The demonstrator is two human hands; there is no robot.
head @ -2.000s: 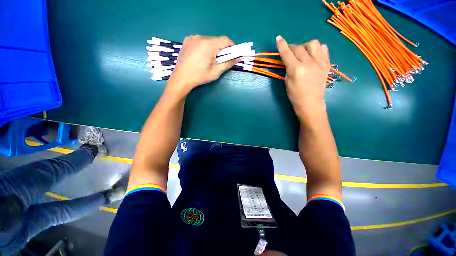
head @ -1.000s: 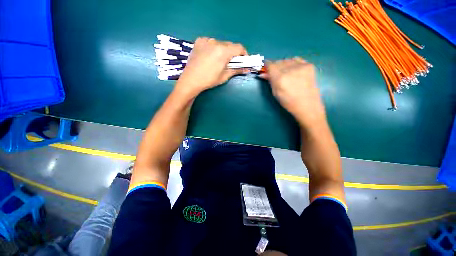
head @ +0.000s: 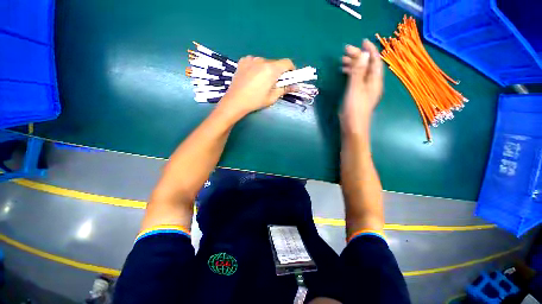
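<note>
My left hand (head: 255, 86) is closed around a fanned bunch of black-and-white sleeves (head: 208, 76) over the green bench. Orange tips show at the bunch's left end. At its right end, white sleeve ends and a few small shiny tips show. My right hand (head: 362, 83) is raised to the right of the bunch, apart from it, slightly blurred, with nothing seen in it. A loose pile of orange wires (head: 419, 74) with silver terminals at the near end lies right of my right hand.
Blue bins stand at the left edge (head: 27, 65), the far right corner (head: 469, 35) and the right edge (head: 514, 160). A few black-and-white sleeves (head: 350, 9) lie at the far edge of view. A blue stool (head: 492, 286) is on the floor at lower right.
The orange wires in the bunch no longer extend from its right end; orange tips now show at the left end. My right hand has moved off the bunch and opened. The view has shifted right.
</note>
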